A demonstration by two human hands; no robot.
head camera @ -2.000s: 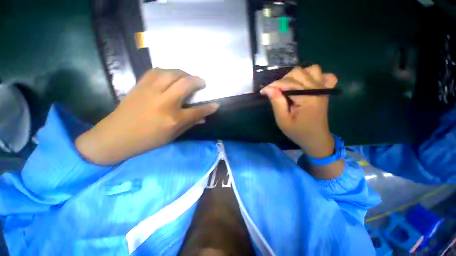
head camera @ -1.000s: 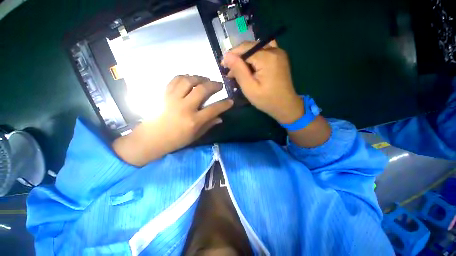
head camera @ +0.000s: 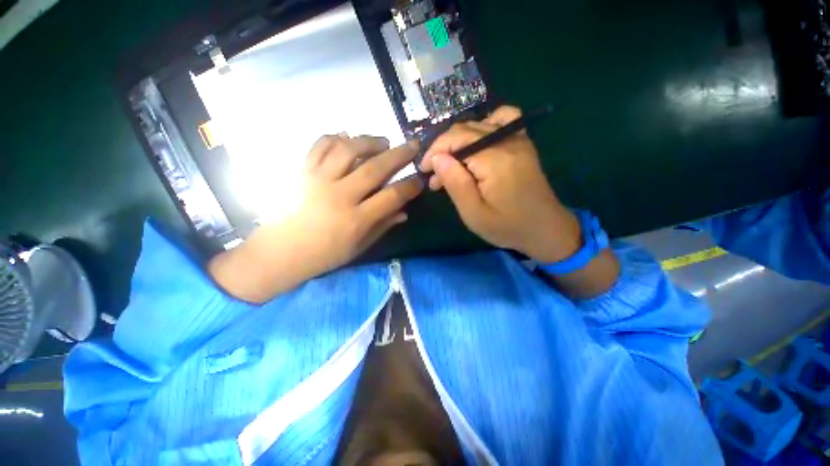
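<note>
The opened tablet unit point(head camera: 173, 164) lies tilted on the dark-green bench, with a glaring silver panel point(head camera: 300, 77) in its middle. A circuit board point(head camera: 452, 89) with a green patch point(head camera: 439, 33) lies right of the panel, and an orange tab point(head camera: 206, 136) at its left edge. My left hand point(head camera: 341, 200) rests on the panel's lower part, fingertips at its lower right corner. My right hand point(head camera: 496, 182) holds a thin black pen-like tool point(head camera: 502, 135) like a pencil, near that corner. The tool's working tip is hidden by the fingers.
A white desk fan point(head camera: 55, 291) stands at the left. A neighbouring person's blue sleeve point(head camera: 774, 238) is at the right edge. A dark bin with small shiny pieces point(head camera: 805, 64) is at the upper right. Blue stools point(head camera: 751, 405) stand on the floor at the lower right.
Since two seconds ago the unit appears shifted left and tilted. In the last second my right hand moved down and right, uncovering more board, and the tool lies flatter. My left hand stayed on the panel.
</note>
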